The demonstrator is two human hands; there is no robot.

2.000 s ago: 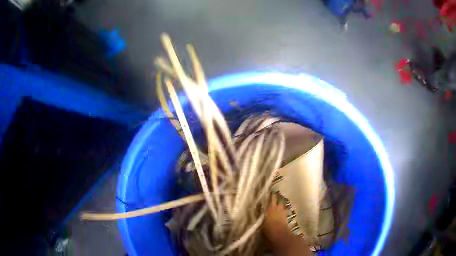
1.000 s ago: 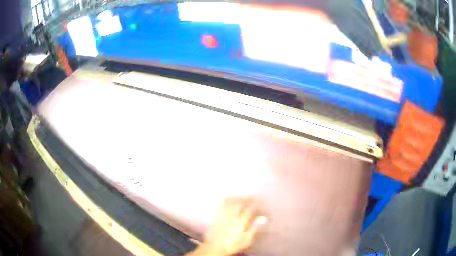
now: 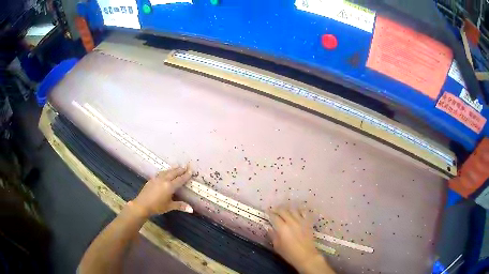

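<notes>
Narrow beige strips (image 3: 225, 200) lie side by side, slanting across the reddish-brown pad (image 3: 375, 208) near its front edge. My left hand (image 3: 165, 190) rests its fingertips on them left of the middle, with its thumb apart. My right hand (image 3: 292, 233) is blurred over their right part, and its fingers hide some of them. Whether it grips them cannot be told. Dark specks of punch waste (image 3: 217, 175) are scattered on the pad, mostly around and behind both hands.
The long cutting die (image 3: 316, 101) lies at the back before the blue press head (image 3: 257, 32). Black strips (image 3: 112, 168) lie between the pad and the pale front ledge (image 3: 102, 190). A blue tub (image 3: 56, 80) stands at far left.
The view has turned from the blue bin to the press bed. Both hands are now on the beige strips; one second ago one blurred hand was over the pad.
</notes>
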